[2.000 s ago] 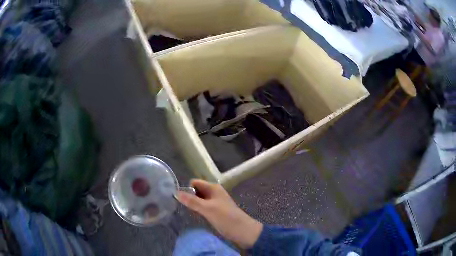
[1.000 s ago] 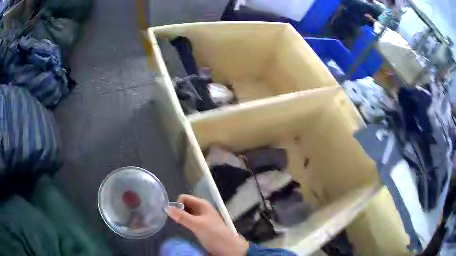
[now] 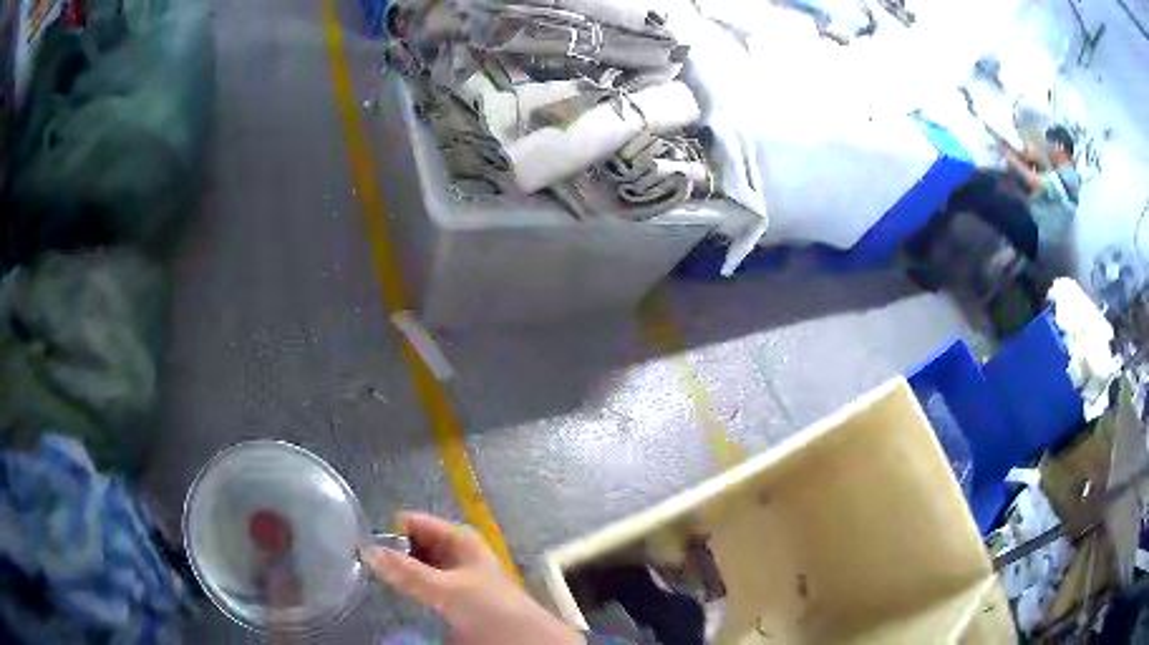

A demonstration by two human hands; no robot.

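A round metal mug with a clear lid and a red spot on it is at the lower left. My right hand is bare and pinches the mug's side handle from the right. The mug is held above the grey floor, seen from above. Its contents cannot be made out clearly. My left hand is not in view.
A cream bin with dark pieces stands at the lower right. A white bin full of tied bundles stands ahead. Green sacks line the left. Blue tubs and a person are at the right. A yellow line marks the floor.
The cream bin has shifted down and right in view, and the white bin with bundles has appeared ahead. My right hand still holds the mug, which sits slightly lower and further left in view.
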